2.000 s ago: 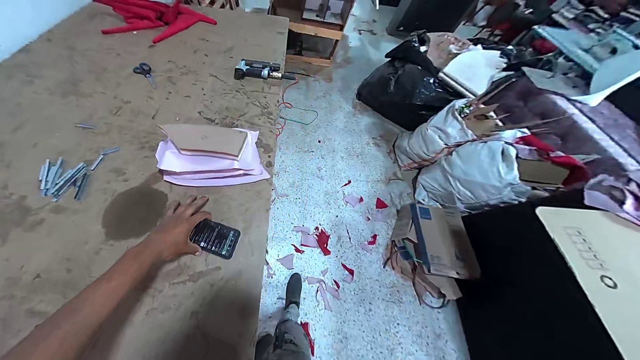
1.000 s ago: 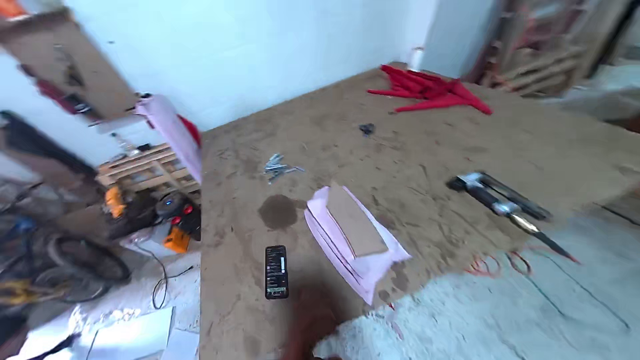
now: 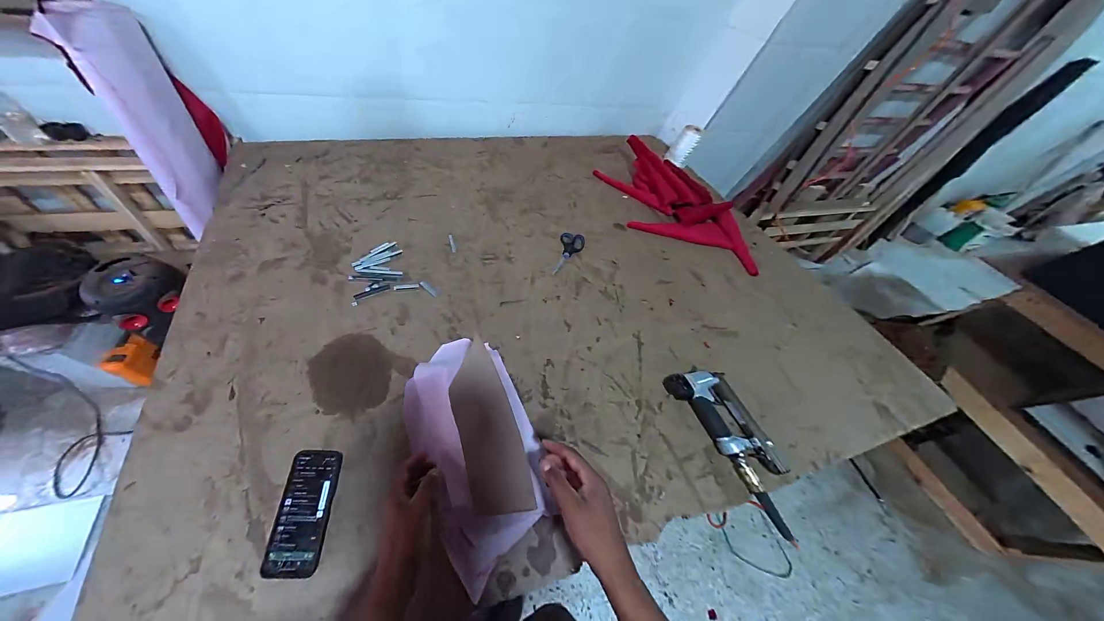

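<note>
Pink fabric [image 3: 431, 405] lies near the front edge of the brown-covered table, with a brown board piece [image 3: 492, 431] on top. My left hand [image 3: 418, 492] is at the fabric's left side, its fingers curled and partly shadowed; whether it pinches the cloth is unclear. On the right side, my right hand [image 3: 573, 487] pinches the fabric's edge between thumb and fingers. Left of my left hand lies a smartphone [image 3: 302, 514] with its screen lit. A pneumatic staple gun [image 3: 724, 418] with its hose rests right of my right hand.
Staple strips [image 3: 379, 272] lie beyond the fabric, left of small scissors [image 3: 569, 248]. Red fabric pieces [image 3: 681, 203] and a white spool [image 3: 684, 145] are at the far right. A wall borders the table's back; a wooden frame [image 3: 1026, 448] stands at the right.
Both hands are now at the pink fabric; two seconds ago one hand was beside the phone. The view has swung round strongly.
</note>
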